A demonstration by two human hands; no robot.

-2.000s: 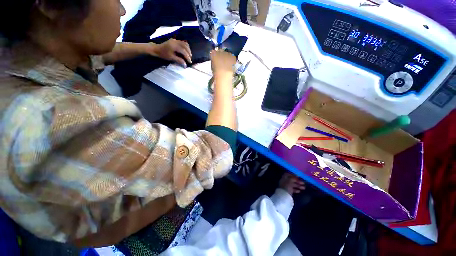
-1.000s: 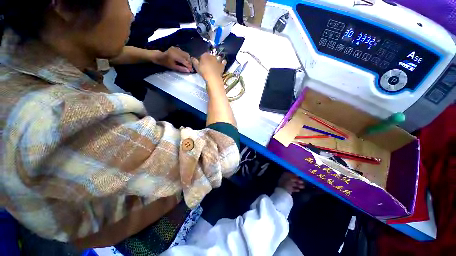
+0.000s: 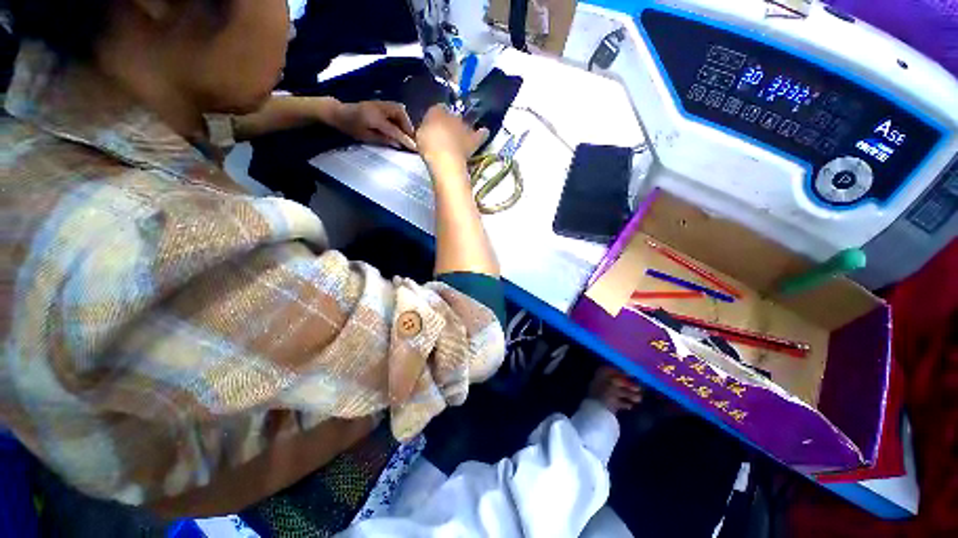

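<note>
A black fabric piece [image 3: 496,92] lies under the needle area [image 3: 458,103] of the sewing machine. Two bare hands of a person in a plaid shirt rest on it, one flat at its left, the other close to the presser foot. That person's head is in view, so these hands are not mine. Gold-handled scissors [image 3: 496,181] lie beside the nearer wrist. A white-sleeved arm enters from the bottom edge, with its hand [image 3: 615,389] dim and low beside the table. I cannot tell whether it is mine or which side it is; its fingers look slightly bent.
A flat black phone-like rectangle [image 3: 595,191] lies right of the scissors. An open purple box [image 3: 725,397] holds red and blue pens [image 3: 688,284] and a green-handled tool [image 3: 825,271]. The white machine head [image 3: 714,173] with lit panel stands behind. Red fabric [image 3: 930,347] lies right.
The plaid-shirted person's nearer hand has moved left off the scissors and stays by the presser foot. The scissors' handles and blades now show more fully. The white-sleeved hand has hardly moved.
</note>
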